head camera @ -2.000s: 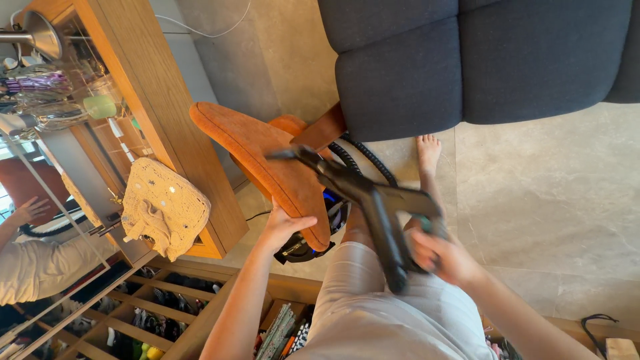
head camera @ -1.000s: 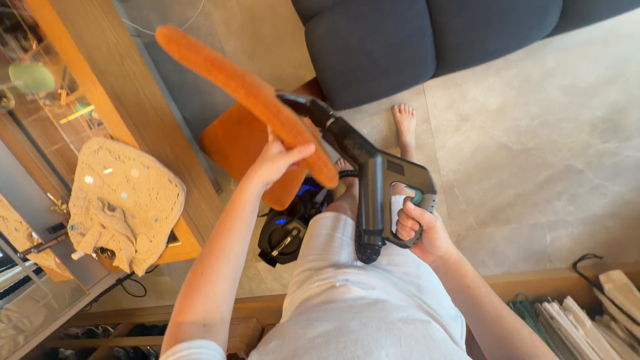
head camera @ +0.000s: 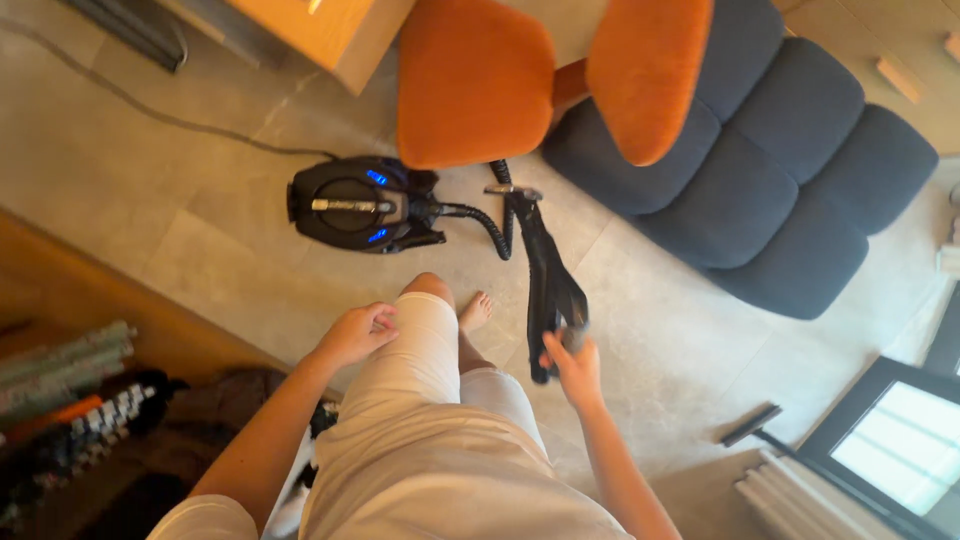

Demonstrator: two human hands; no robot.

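Observation:
My right hand is closed around the handle of a black vacuum or steam-cleaner wand, its narrow head pointing away from me. A ribbed black hose runs from near the wand's head to a black canister machine with blue lights, on the floor. My left hand holds nothing and hangs over my left thigh, fingers loosely curled. Beyond the machine stands an orange upholstered chair, with its seat and backrest side by side in view.
A dark blue sofa stands at the upper right. The machine's cord crosses the floor at left. A wooden desk juts in at the top. Clothes fill a low shelf at lower left. A floor nozzle lies toward the right.
My left hand has let go of the orange backrest and moved back over my thigh. The wand, earlier beside the backrest, is away from it. The view has swung strongly.

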